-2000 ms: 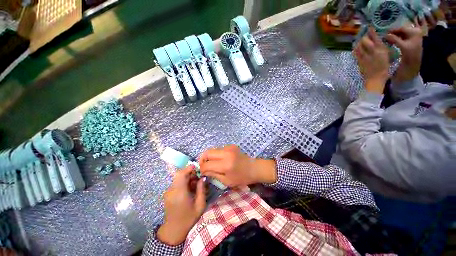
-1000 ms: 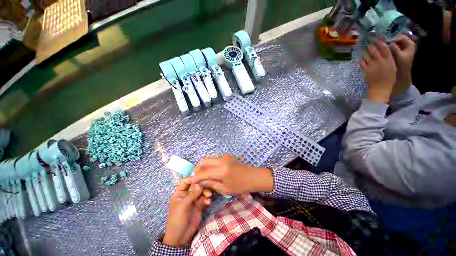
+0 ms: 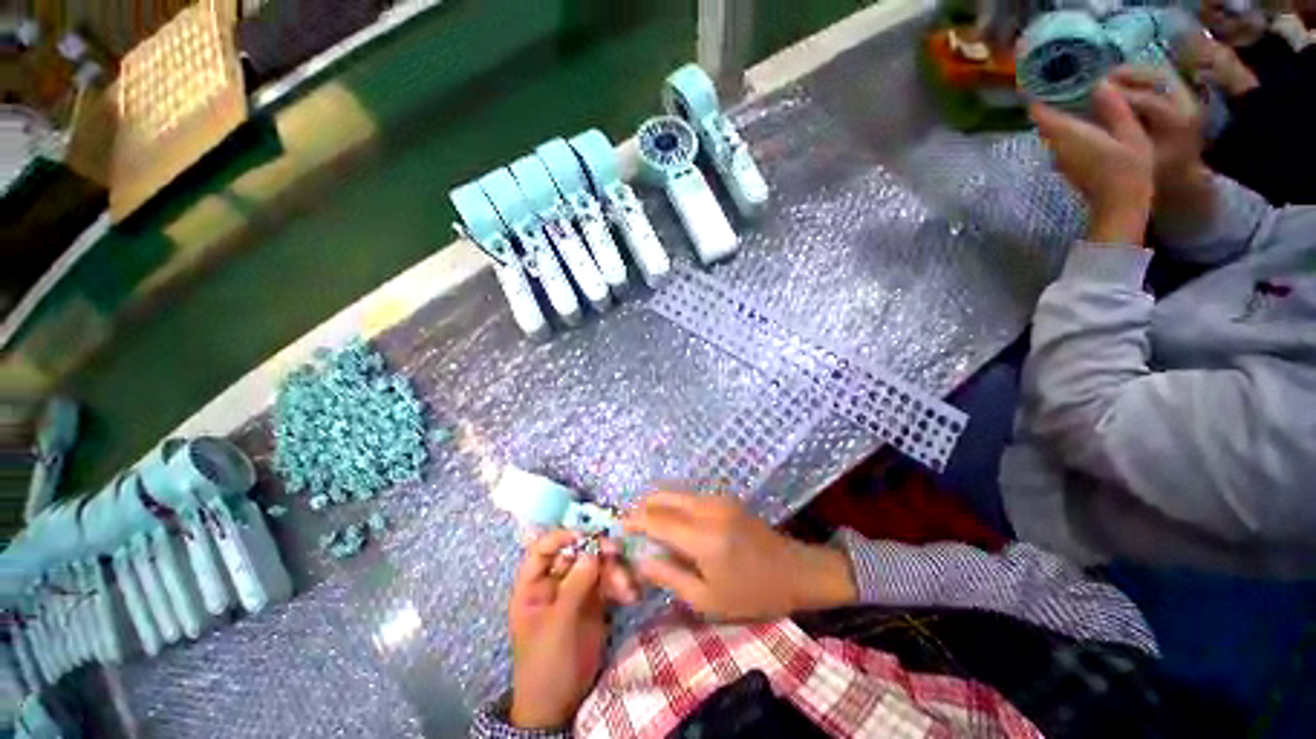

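Note:
A handheld fan (image 3: pixel 543 500) lies in front of me, its white and pale-teal end pointing up-left and the rest partly covered by my fingers. My left hand (image 3: pixel 564 621) has its fingertips closed on the fan's side from below. My right hand (image 3: pixel 722 556) grips the fan from the right, fingers curled over it. Whether a small part is between my fingertips cannot be told. A heap of small teal parts (image 3: pixel 349 426) lies up-left of my hands. Two crossed dotted adhesive sheets (image 3: pixel 866 400) lie to the right.
Several fans (image 3: pixel 556 238) stand side by side at the bench's far edge, more fans (image 3: pixel 159 549) at the left. A green conveyor belt (image 3: pixel 390 173) runs beyond the pale rail. A neighbouring person in a grey sleeve (image 3: pixel 1140 375) holds a fan at the right. A brown tray (image 3: pixel 176 101) is upper left.
My hands have parted slightly, showing more of the fan's middle than a second ago. The neighbour's fan has turned, its grille now showing. The whole view has shifted slightly.

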